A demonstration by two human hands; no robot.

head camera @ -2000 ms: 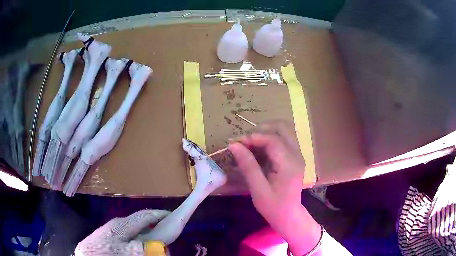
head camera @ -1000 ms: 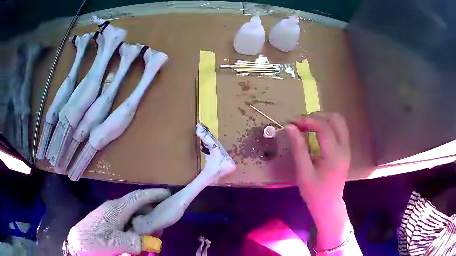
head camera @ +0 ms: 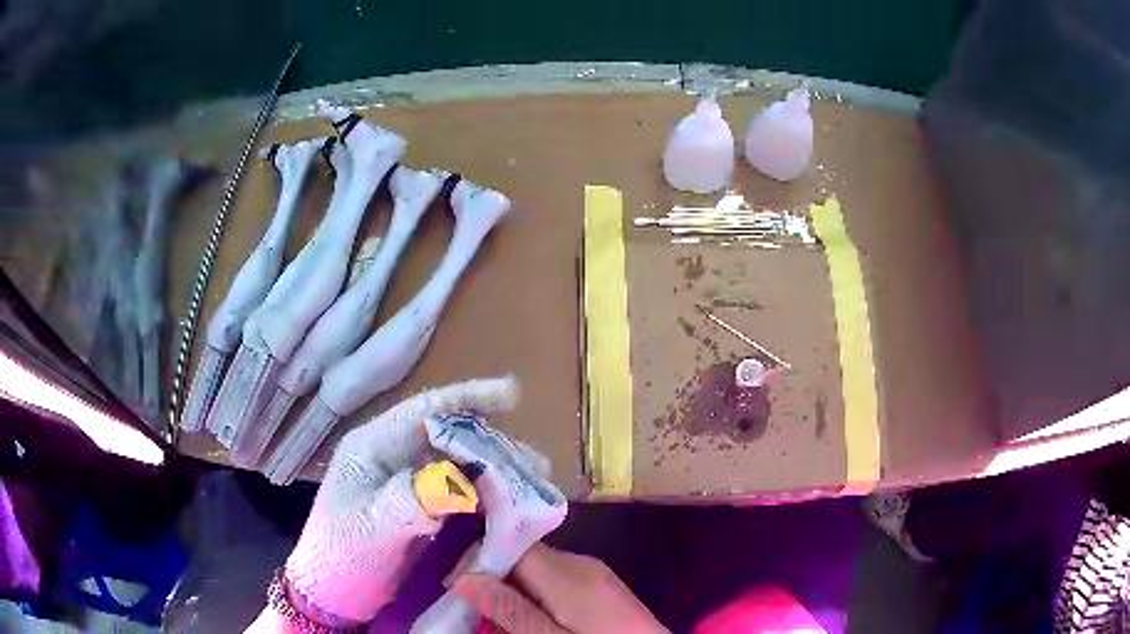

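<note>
A grey-white moulded part is held at the bench's front edge, its open end up and its narrower length running down out of the picture. My left hand, in a white knit glove with a yellow finger wrap, is at the open end's left side, fingers around it. My bare right hand grips the part below the open end, cut off by the bottom edge. A thin stick lies by a small white cap on a dark wet stain.
Several similar parts with black bands lie left, beside a striped rod. Two yellow tape strips frame the stained cardboard. Spare sticks lie below two white bottles. Patterned fabric shows at the right edge.
My right hand has left the stick by the cap and moved down-left onto the part. My gloved hand has moved up to the open end. The camera view has shifted, with bench things now further right.
</note>
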